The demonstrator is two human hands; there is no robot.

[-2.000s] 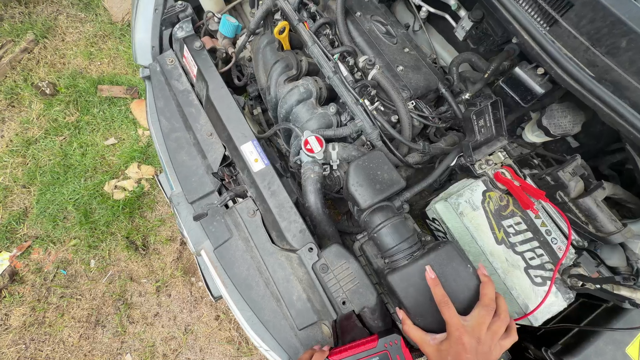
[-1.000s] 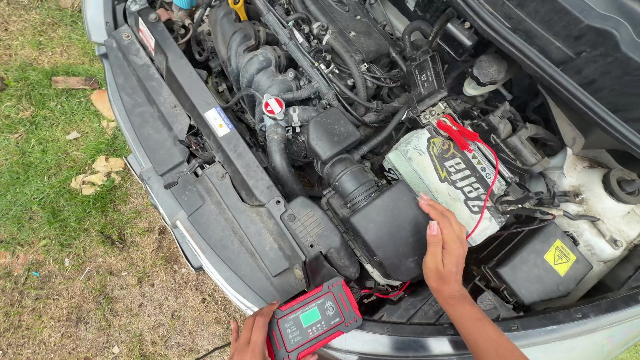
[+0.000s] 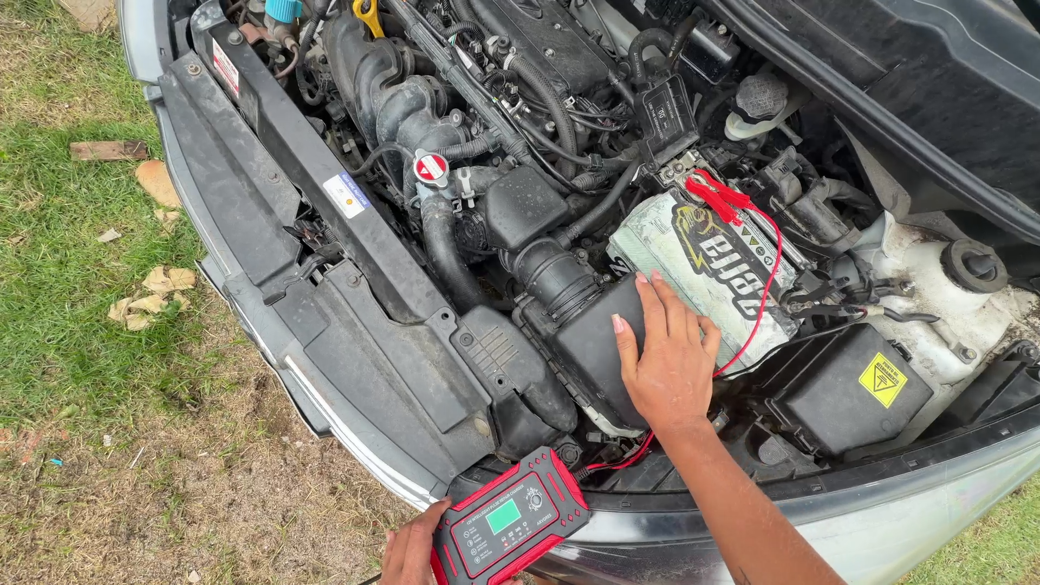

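At the bottom of the head view, my left hand (image 3: 412,546) grips the left end of a red and black battery charger (image 3: 510,520) with a lit green screen. My right hand (image 3: 668,357) rests, fingers spread, on the black plastic air filter housing (image 3: 597,345), holding nothing. Just beyond its fingertips is the car battery (image 3: 707,272) with a white, lettered top. A red clamp (image 3: 718,197) sits at the battery's upper end, and its red cable (image 3: 768,301) curves down the right side. Red wire also leaves the charger's top right corner. The far end of my left hand's fingers is hidden.
Around the battery lie the engine (image 3: 552,49), a red-marked radiator cap (image 3: 431,168), a black fuse box (image 3: 853,390) with a yellow warning label and a white reservoir (image 3: 934,276). The car's front edge (image 3: 325,406) curves past grass (image 3: 81,325) at the left.
The charger, mostly out of view at first, has come into view in my left hand at the car's edge. My right hand has stayed around the air filter housing and now lies flatter on it.
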